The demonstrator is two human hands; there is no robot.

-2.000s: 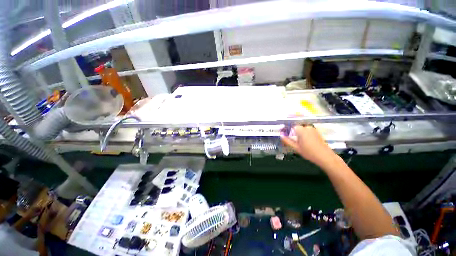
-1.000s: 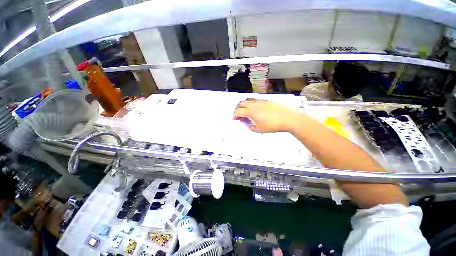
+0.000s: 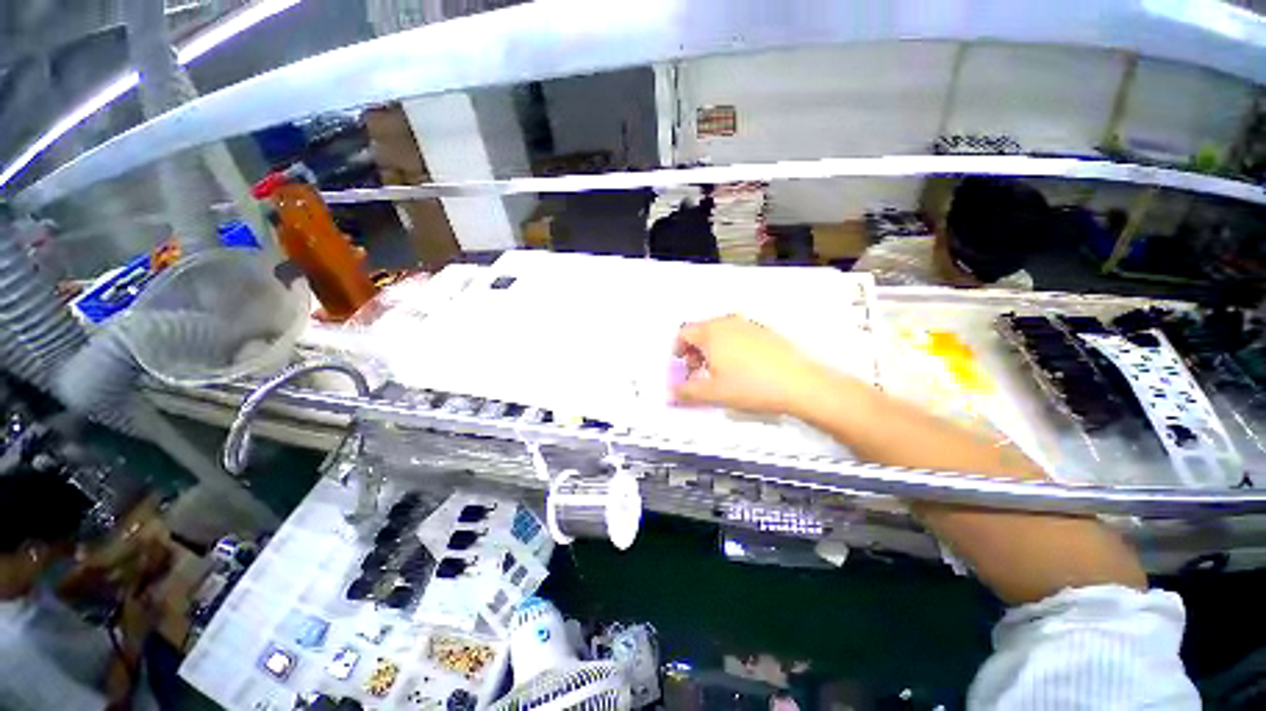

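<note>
My right hand (image 3: 729, 368) reaches forward over the metal rail onto a large white foam tray (image 3: 569, 313) on the raised line bench. Its fingertips hold a small pink-purple case part (image 3: 679, 375), mostly hidden by the fingers, at or just above the tray surface. The tray is overexposed, so its pockets cannot be made out. One small dark square (image 3: 501, 283) sits near the tray's back left. My left hand is not in view.
A metal rail (image 3: 778, 470) runs under my forearm, with a white wire spool (image 3: 594, 507) hanging from it. White parts trays (image 3: 299, 611) and a fan (image 3: 562, 688) are below. Dark parts (image 3: 1062, 375) lie right. People are at far left and behind the bench.
My right hand went from the rail area onto the white tray, then shifted slightly right and down, with the pink-purple part now showing at the fingertips. The view has also shifted.
</note>
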